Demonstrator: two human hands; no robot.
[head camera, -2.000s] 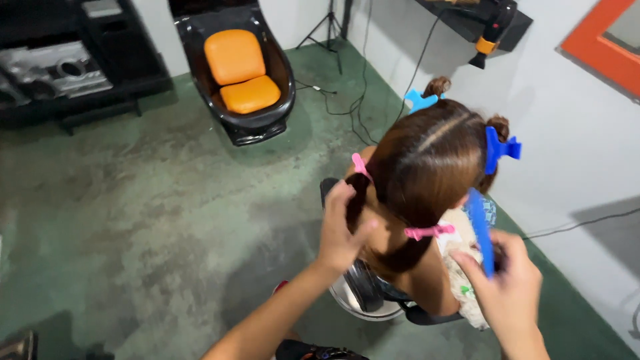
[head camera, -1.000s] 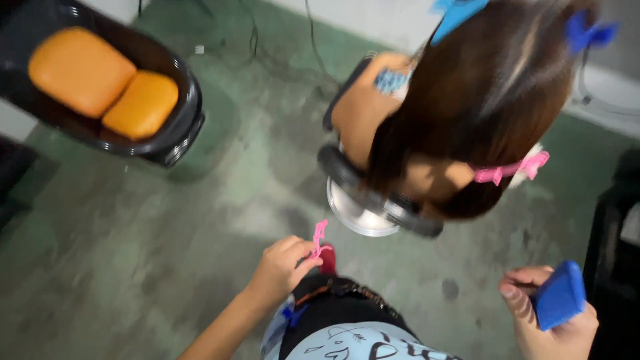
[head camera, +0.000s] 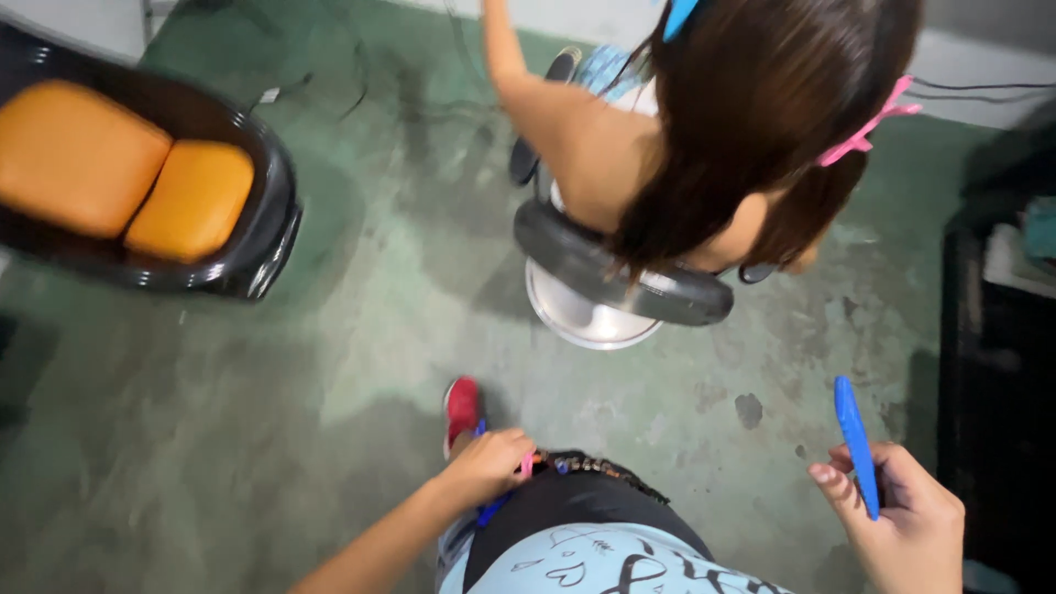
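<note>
My left hand (head camera: 495, 464) is at my waist beside a dark waist belt (head camera: 590, 466), closed around a pink hair clip (head camera: 526, 465) that shows only in part. My right hand (head camera: 903, 495), at the lower right, holds a blue comb (head camera: 856, 445) seen nearly edge-on. Ahead of me a seated person's long brown hair (head camera: 767, 107) hangs down, one section falling over the chair back. A pink hair clip (head camera: 870, 124) grips the hair on the right side, and a light blue clip (head camera: 679, 18) sits at the top left of the head.
The person sits in a black salon chair (head camera: 619, 268) with a round metal base (head camera: 590, 318). A glossy black chair with orange cushions (head camera: 194, 202) stands at the left. Dark furniture (head camera: 998, 388) lines the right edge. Cables (head camera: 982, 92) run along the far wall.
My left hand, with the pink clip, has moved from in front of me to the belt at my waist. The seated person's arm now reaches out forward. The comb has turned edge-on.
</note>
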